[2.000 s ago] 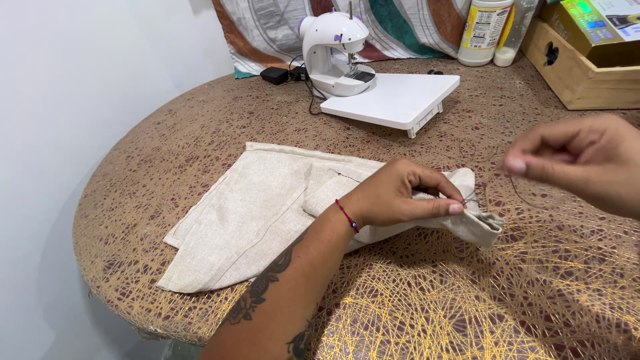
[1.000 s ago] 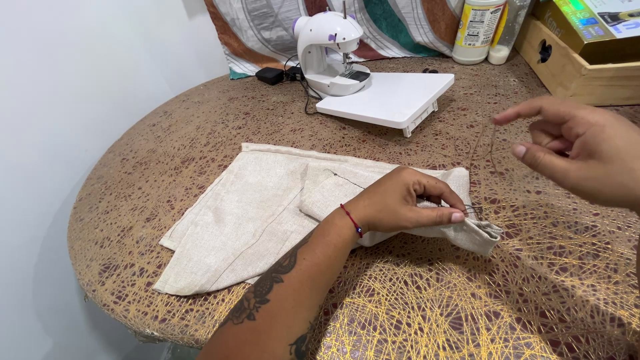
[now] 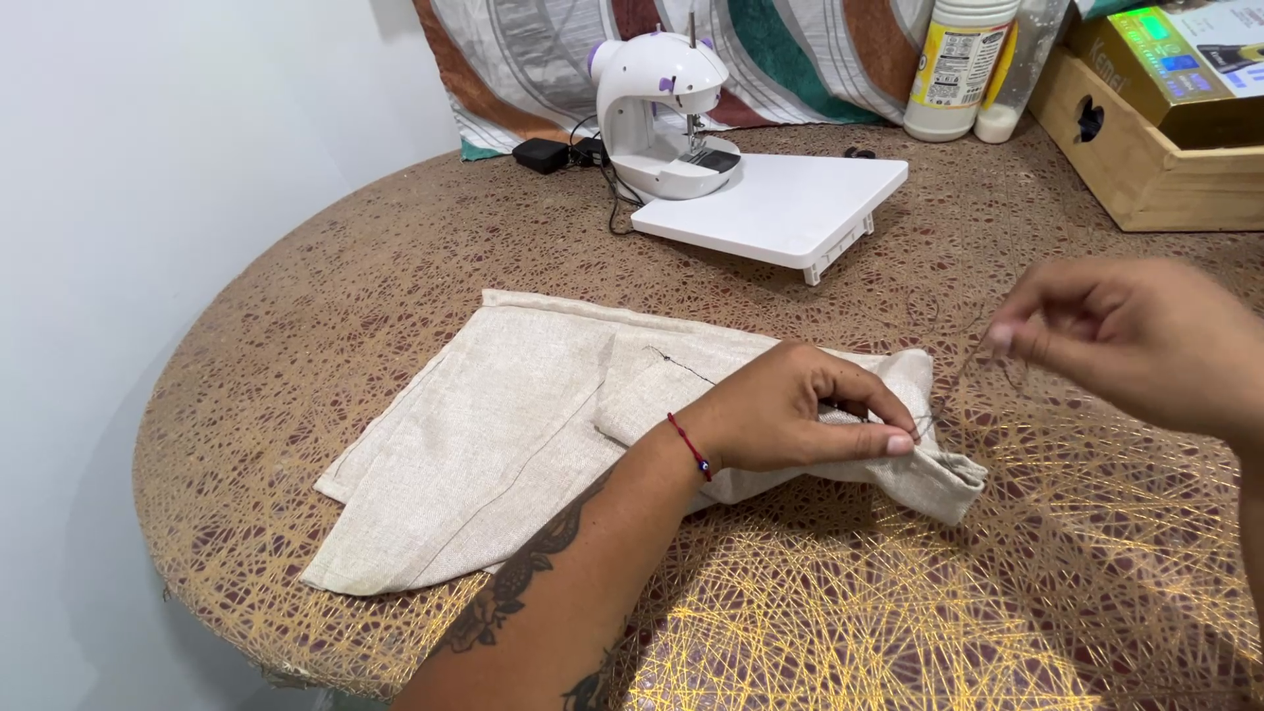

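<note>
A beige woven cloth [image 3: 494, 395] with seams along its edges lies folded on the table. My left hand [image 3: 810, 410] pinches its gathered right part between thumb and index finger. Dark stitches [image 3: 689, 369] run across the folded layer and pass under that hand. To the right, my right hand [image 3: 1126, 341] is raised above the table, thumb and index finger together on a thin dark thread [image 3: 973, 351] that leads toward the cloth by my left fingertips. Whether a needle is in those fingers cannot be told.
Behind the cloth stands a small white sewing machine [image 3: 657, 109] with a white extension table [image 3: 780, 207]. A black pedal or adapter [image 3: 541, 155] and cables lie beside it. At the back right are a white bottle [image 3: 953, 74] and a wooden crate [image 3: 1155, 178] holding a box.
My right hand, its fingers apart over the thread one second ago, has closed thumb and index finger on it. The left hand keeps its pinch on the cloth.
</note>
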